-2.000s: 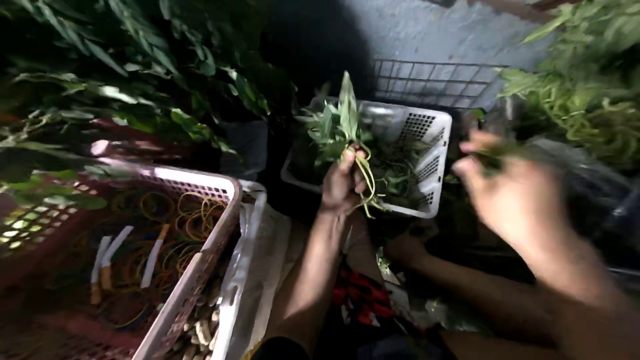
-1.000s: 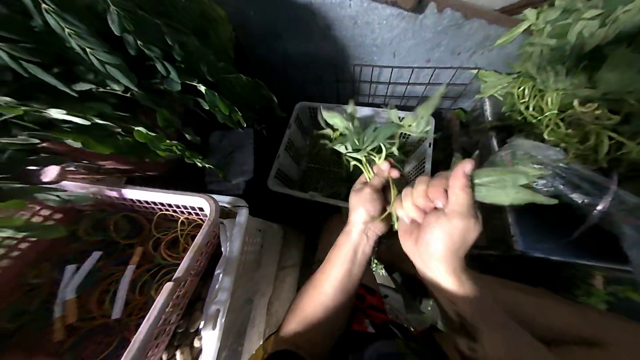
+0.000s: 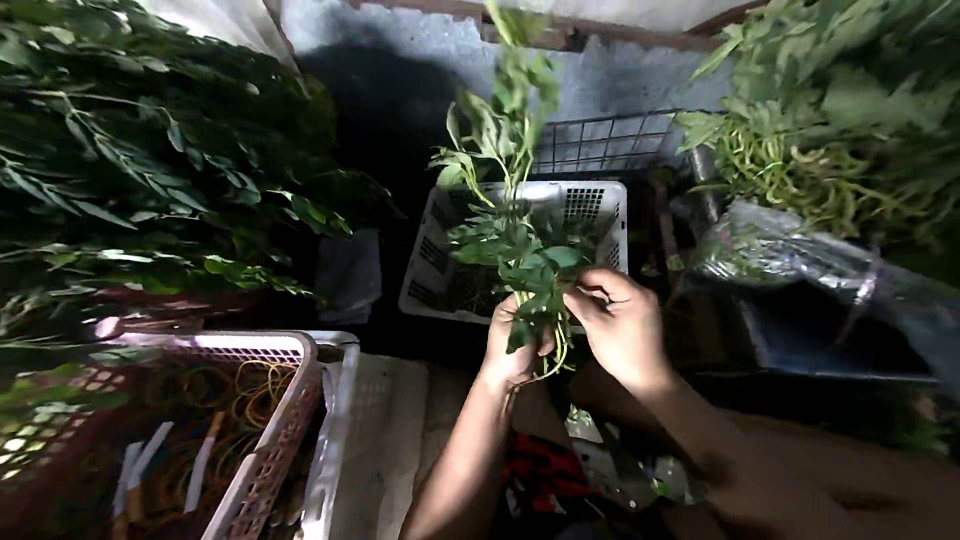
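Observation:
My left hand point(image 3: 514, 349) is closed around the stems of a bunch of leafy green sprigs point(image 3: 517, 240), held upright in front of a white plastic basket point(image 3: 619, 202). Thin pale stems hang out below that fist. My right hand point(image 3: 619, 322) is at the right side of the bunch, thumb and fingertips together at its leaves and stems; whether they pinch a stem is hard to tell. Inside the basket, behind the bunch, lie more greens, partly hidden by it.
Lower left, a pink plastic crate point(image 3: 300, 375) holds rubber bands and several knives or sticks. Leafy branches point(image 3: 150, 172) fill the upper left. At right, bundled greens point(image 3: 795, 172) lie above clear plastic wrap point(image 3: 765, 232). A wire rack point(image 3: 607, 142) leans at the wall.
The bunch in my left hand has grown taller and fuller. My right hand, off to the right two seconds ago and holding a leafy piece one second ago, is now against the bunch.

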